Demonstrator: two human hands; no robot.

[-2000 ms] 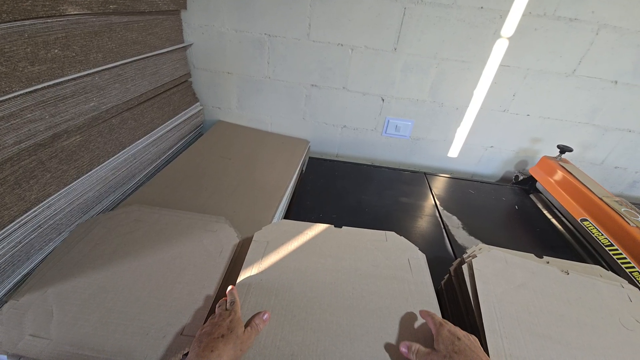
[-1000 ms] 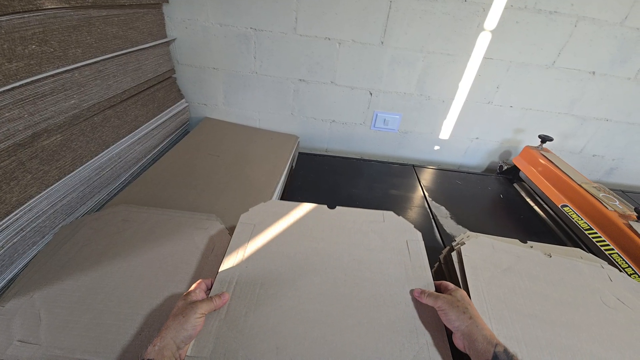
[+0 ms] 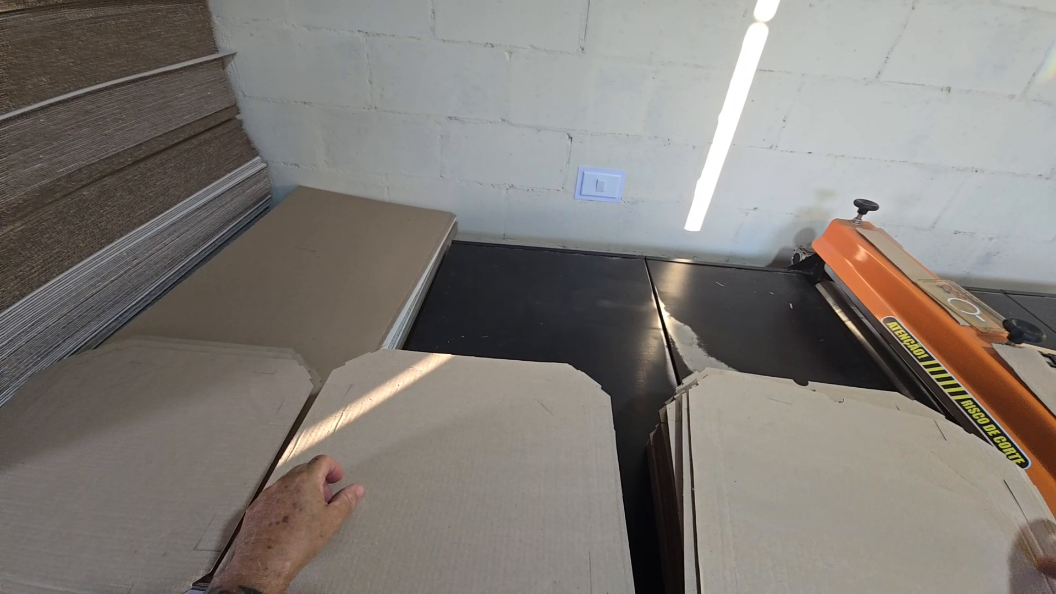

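My left hand (image 3: pixel 297 520) is over the left edge of the middle stack of cut cardboard sheets (image 3: pixel 478 462), its fingers loosely curled and thumb a little apart, with nothing seen in it. At the far right edge of the view, part of my right hand (image 3: pixel 1039 549) is at the right side of the right cardboard stack (image 3: pixel 841 487); its grip is mostly cut off. The left cardboard stack (image 3: pixel 140 454) lies beside the middle one. All three have angled corners, and the right stack's left edges are uneven.
Behind lie a black table surface (image 3: pixel 536 305) and a pile of larger brown boards (image 3: pixel 305 264). Tall stacked cardboard (image 3: pixel 115 157) stands at left. An orange machine (image 3: pixel 924 322) with a cutting-hazard warning is at right. A pale block wall (image 3: pixel 495 99) bears a switch plate (image 3: pixel 600 184).
A second ago my hands held opposite edges of the middle cardboard. My right hand has moved right to the right stack's far side; my left is at the middle stack's left edge, no longer gripping.
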